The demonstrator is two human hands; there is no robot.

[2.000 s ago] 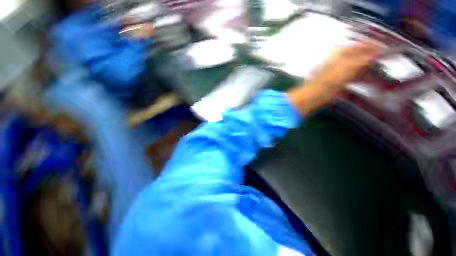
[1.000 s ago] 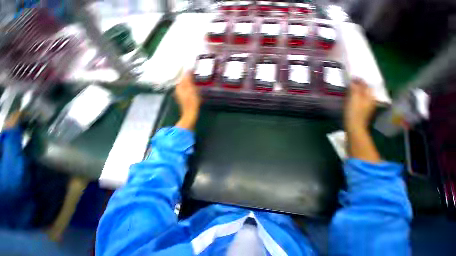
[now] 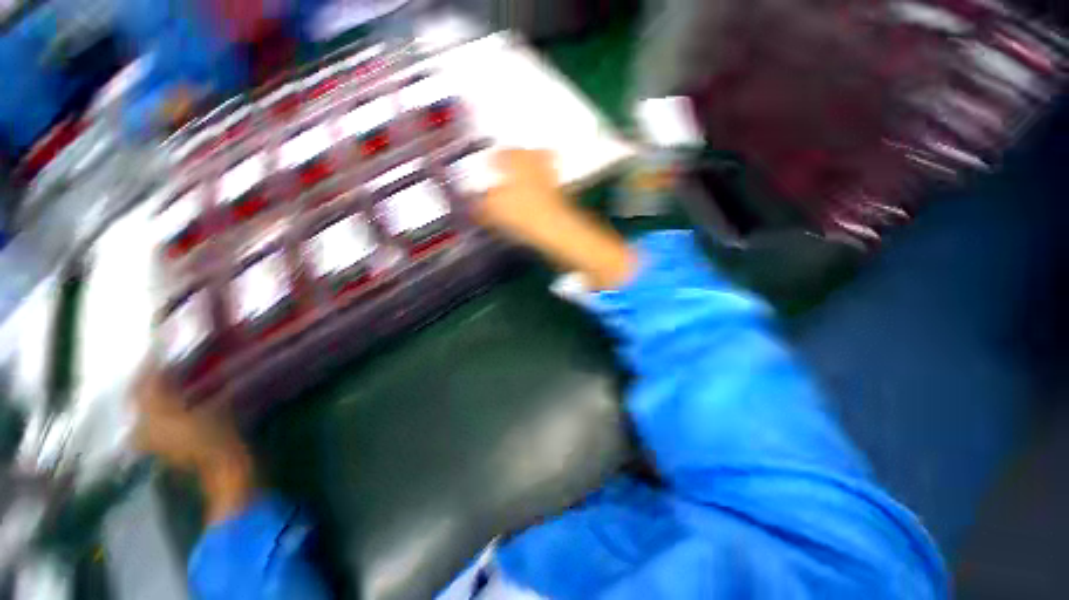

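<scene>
A clear blister tray [image 3: 352, 281], apparently on top of a stack, holds rows of red devices with white rectangles [image 3: 342, 244]. It lies tilted across the upper left of the blurred view. My left hand [image 3: 188, 436] is at the tray's near left corner. My right hand [image 3: 530, 202] is at its right end. Both hands hold the tray's sides; the fingertips are blurred and partly hidden.
A white board [image 3: 551, 106] lies under and behind the tray. The dark green bench mat [image 3: 469, 399] is nearer me. A small bottle-like item [image 3: 647, 185] stands right of the board. More trays [image 3: 867, 129] are at upper right. Blue-sleeved people are at upper left.
The view has turned to the right, so the tray and both hands now appear further left and tilted. My hands remain at the tray's two ends.
</scene>
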